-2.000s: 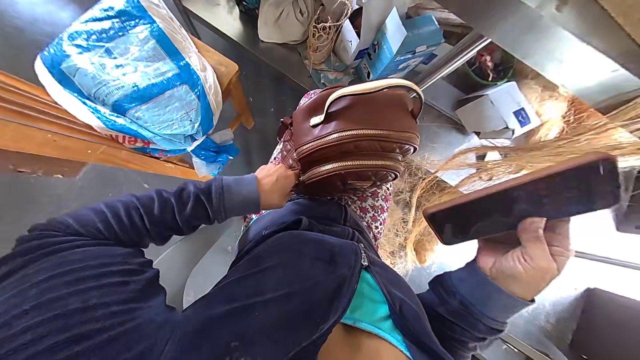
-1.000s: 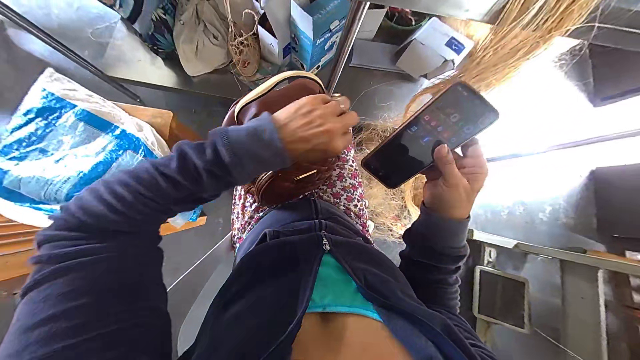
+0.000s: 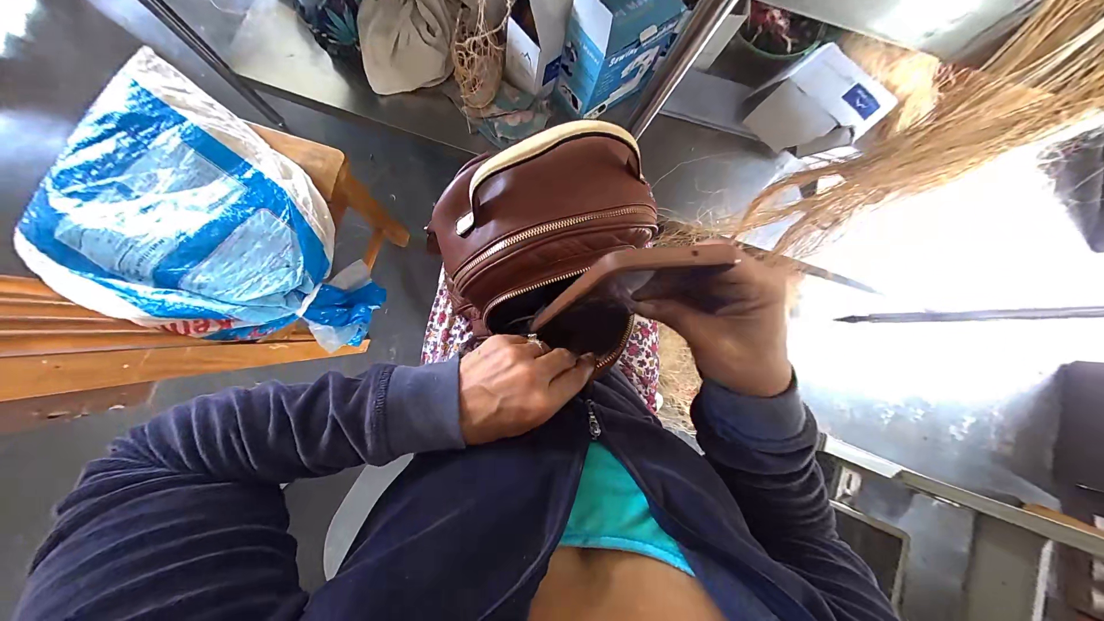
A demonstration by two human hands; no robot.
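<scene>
A brown leather backpack [image 3: 543, 203] with a cream handle rests on my lap, over a floral cloth [image 3: 438, 332]. Its front zipped pocket gapes open. My left hand [image 3: 522, 388], with a ring on one finger, grips the near edge of that pocket. In my right hand [image 3: 733, 319] is a smartphone in a brown case [image 3: 638, 260], tilted nearly edge-on, with its lower end at the mouth of the pocket. The phone's screen and the inside of the pocket are mostly hidden in shadow.
A blue and white plastic bag [image 3: 190, 224] lies on a wooden bench [image 3: 181, 371] at left. Behind the backpack are a blue sewing machine box [image 3: 612, 56], a cloth bag [image 3: 405, 47] and a white box [image 3: 819, 99]. Long dry fibres [image 3: 931, 142] hang at upper right.
The phone has moved left from beside the backpack to its front pocket. My left hand has come down from the top of the bag to the pocket's edge, and the open pocket now shows.
</scene>
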